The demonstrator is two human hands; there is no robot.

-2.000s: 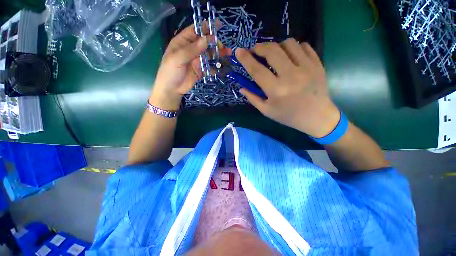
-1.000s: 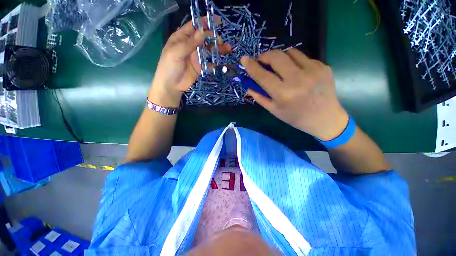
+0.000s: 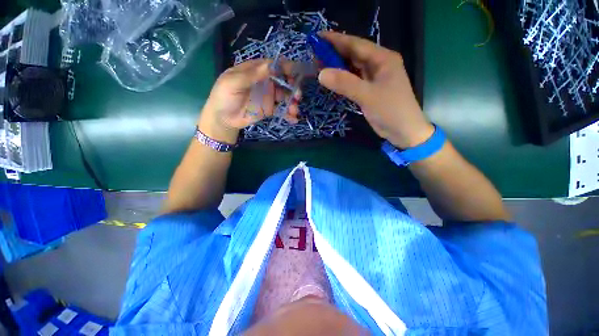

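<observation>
My left hand [image 3: 246, 95], with a metal bracelet, is over the left part of the near black tray [image 3: 402, 65]. Its fingers hold a silvery runner frame [image 3: 284, 82], blurred and partly hidden by the fingers. My right hand [image 3: 371, 79], with a blue wrist strap, holds blue-handled nippers [image 3: 326, 52] above the tray. The nippers' jaws are blurred and their contact with the frame cannot be told. A tangled heap of thin silvery parts [image 3: 322, 121] lies in the tray under both hands.
A second black tray [image 3: 529, 111] with crossed silvery parts [image 3: 565, 52] is at the right. Clear plastic bags [image 3: 148, 49] lie at the far left. A round black fan [image 3: 34, 92] stands beside white trays [image 3: 33, 147]. A yellow loop [image 3: 487, 20] lies between the trays.
The upright ladder-shaped frame no longer stands out above my left hand; the piece now lies slanted in the fingers. My right hand and the nippers have moved up and slightly left, with the wrist turned.
</observation>
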